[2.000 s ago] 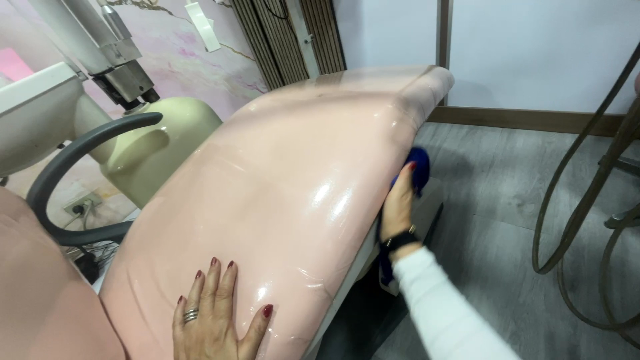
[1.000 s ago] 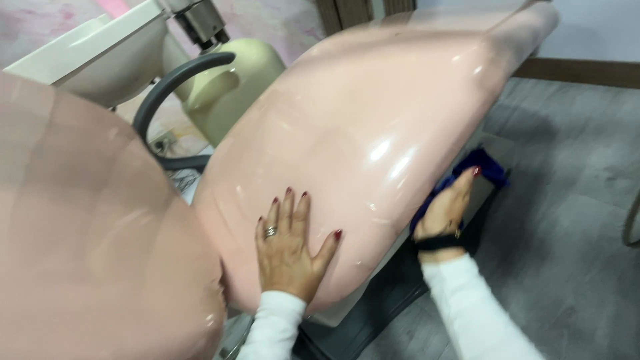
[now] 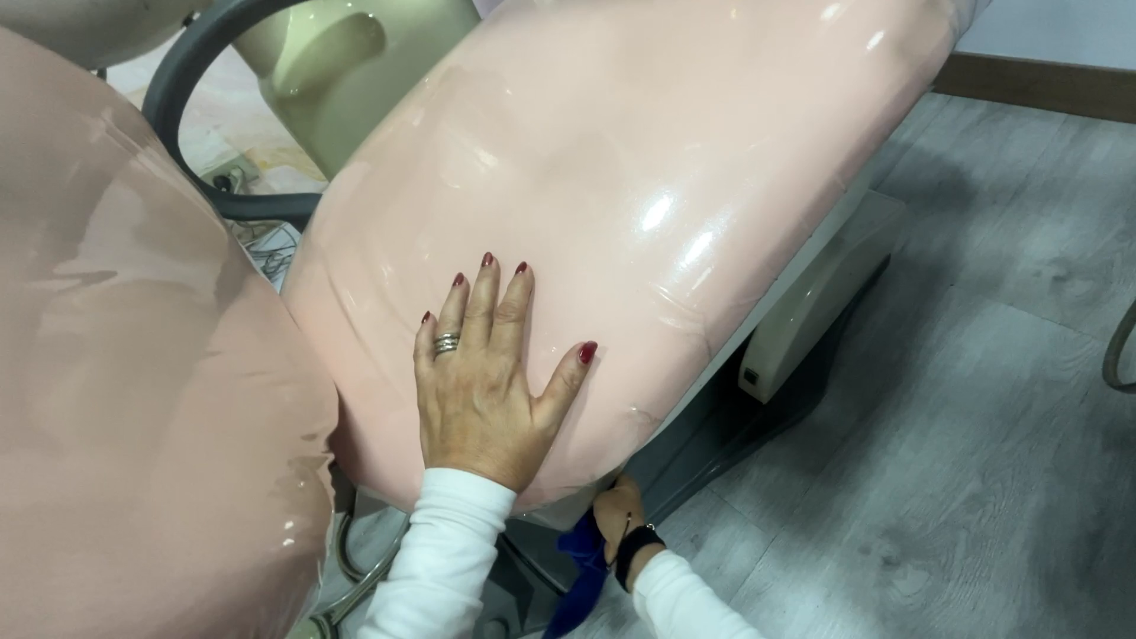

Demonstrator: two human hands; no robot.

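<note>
My left hand [image 3: 484, 390] lies flat, fingers spread, on the glossy pink seat [image 3: 577, 177] of a dental chair. Low beside the seat's near right corner, my right hand [image 3: 619, 515] holds a dark blue cloth [image 3: 581, 568], part of which hangs down; its fingertips are hidden under the seat's edge. A second pink cushion [image 3: 160, 373], shiny and wrinkled, fills the left side and meets the seat at a narrow gap. Under the seat's right edge show a pale plastic cover [image 3: 812, 302] and the dark chair base [image 3: 710, 444].
A grey curved armrest [image 3: 164, 98] stands at the upper left, before a pale green rounded housing [image 3: 333, 80]. Metal tubing [image 3: 364, 581] runs below the cushions' gap. Grey wood-look floor [image 3: 994, 382] lies to the right, with a hose [image 3: 1120, 351] at the far right edge.
My right hand has moved with the blue cloth along the seat's right side to its near corner. My left hand stays flat on the seat. The view has shifted.
</note>
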